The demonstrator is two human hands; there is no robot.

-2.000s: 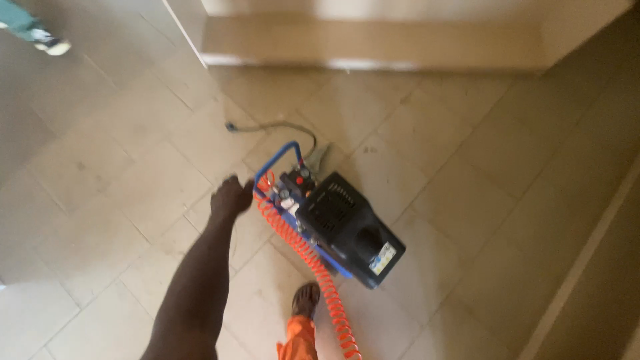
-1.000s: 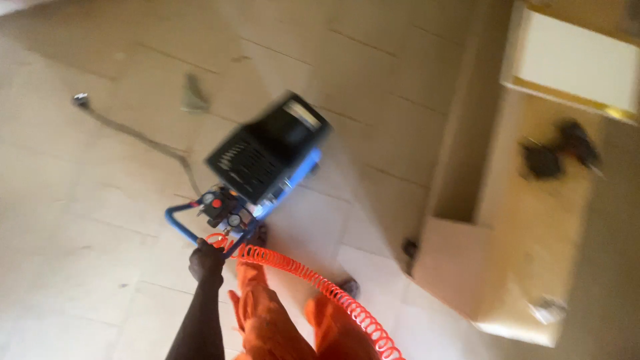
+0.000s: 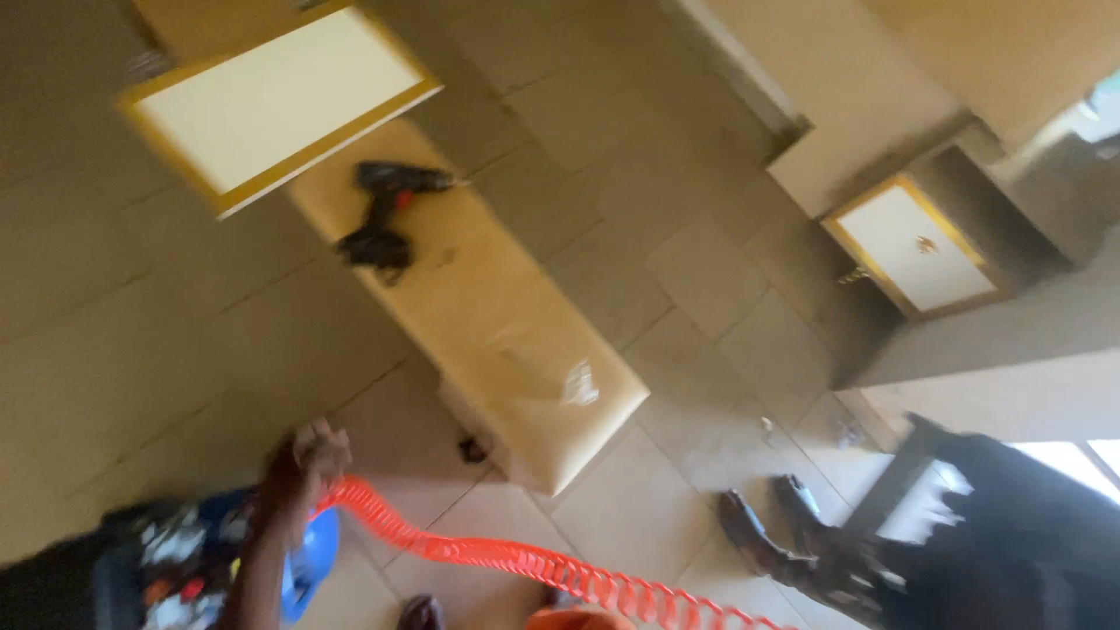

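My left hand, blurred, is closed at the handle end of a portable air compressor in the lower left; the handle itself is hidden. My forearm crosses over the compressor, which has a blue tank and a black cover. From beside my hand a coiled orange air hose runs right along the bottom edge. My right hand is out of view. Beyond the compressor, a black cordless drill lies on a long tan box-like piece.
A white panel with gold edging overlaps the tan piece's far end. Clear plastic lies near its closer end. A white-and-gold panel sits by the right-hand structure. A person in dark clothing is at lower right. My shoe shows below.
Two seconds ago my left hand was beside the compressor's blue handle; one second ago it was on it. The view has swung strongly, bringing in the drill, the panels and the other person.
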